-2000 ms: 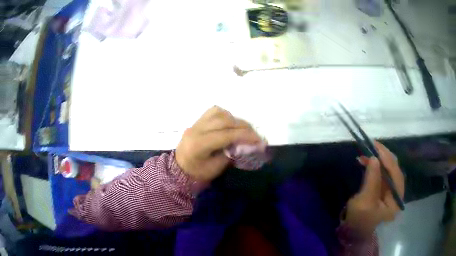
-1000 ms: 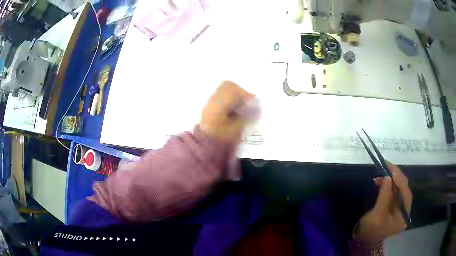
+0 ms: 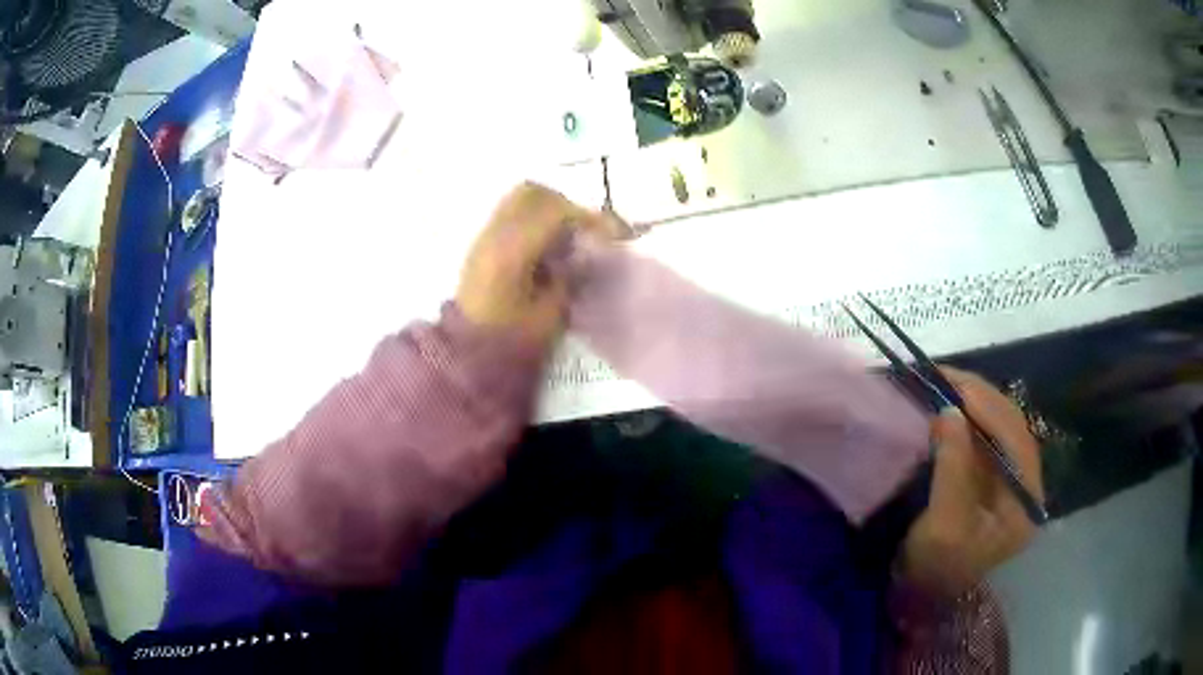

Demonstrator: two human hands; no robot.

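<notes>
My left hand is shut on one end of a pale pink cloth piece, blurred, over the front of the white table. The cloth stretches right and down; its far end lies close beside my right hand, and I cannot tell if they touch. My right hand holds dark tweezers below the table's front edge, their two legs apart and pointing up-left. The open hook area of the sewing machine shows dark and yellow-lit beyond my left hand, with nothing of mine in it.
Another pink cloth piece lies at the upper left of the table. Thread snips and a dark-handled screwdriver lie at the right. A round metal part sits beside the hook opening. Blue trays with small items stand at the left.
The cloth, bunched in my left hand before, is now spread out toward my right hand. My left hand is slightly farther from my body than two seconds ago. My right hand still holds the tweezers.
</notes>
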